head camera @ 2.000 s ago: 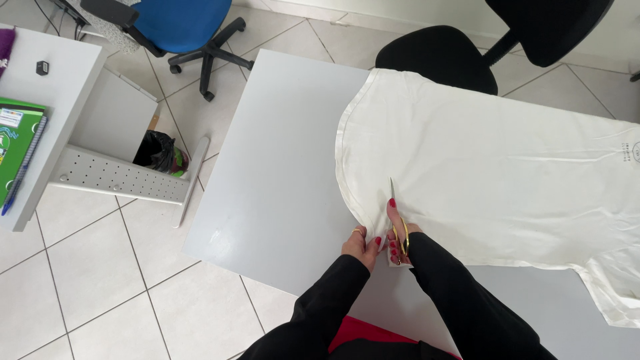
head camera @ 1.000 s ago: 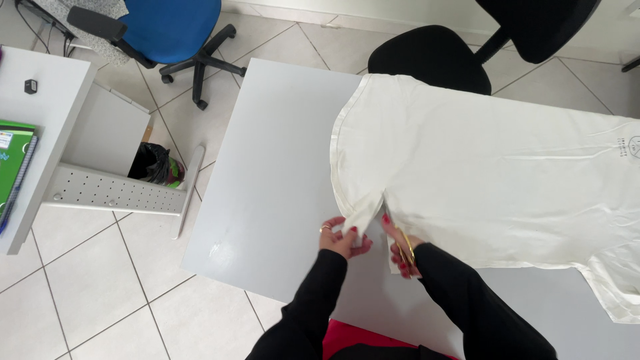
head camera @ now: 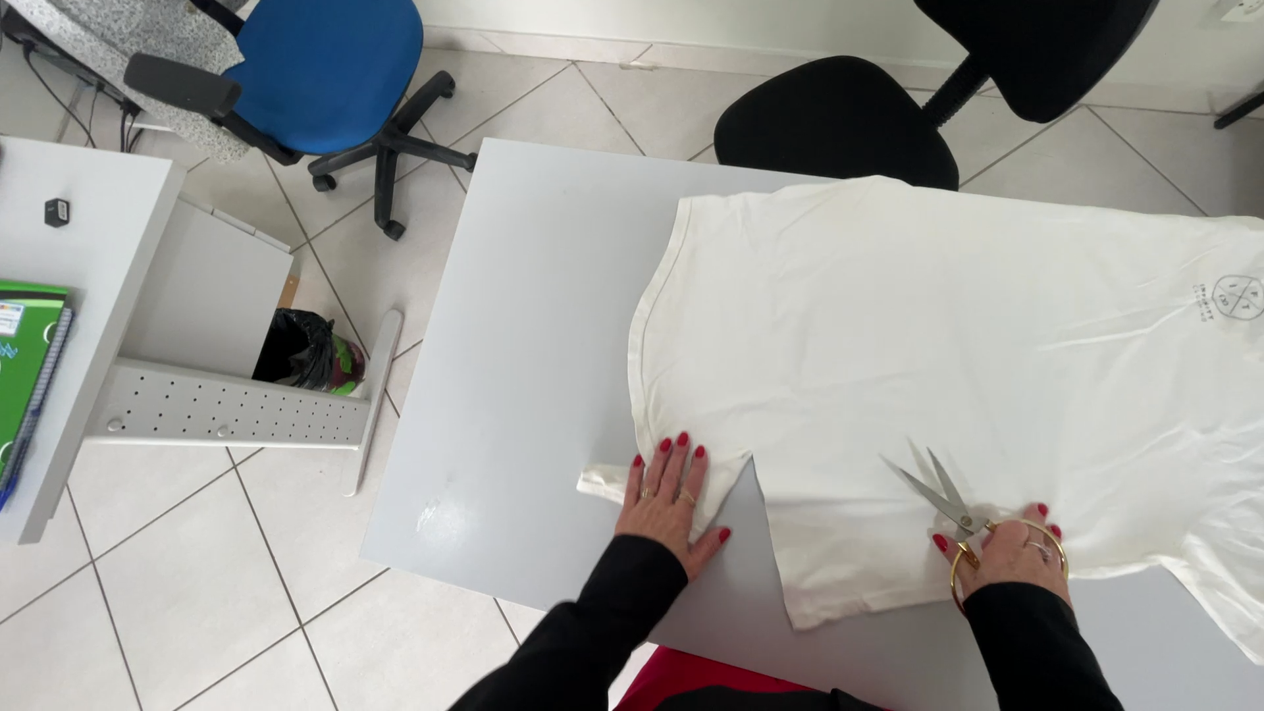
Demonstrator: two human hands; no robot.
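Observation:
A cream-white T-shirt lies spread on the grey table, with a cut running in from its near edge and a flap turned toward the left. My left hand rests palm down on that flap, fingers apart, near the shirt's hem. In my right hand are gold-handled scissors, their blades parted and lying over the shirt, right of the cut. A small printed round mark shows at the shirt's far right.
The grey table extends left of the shirt. Beyond it stand a black chair and a blue swivel chair. At left are a desk with a green spiral notebook, and a bin with a black bag.
The scissors have come out of the cut and moved right with my right hand. My left hand now lies flat on the cut flap, which it pinched a second ago. The cut has opened wider.

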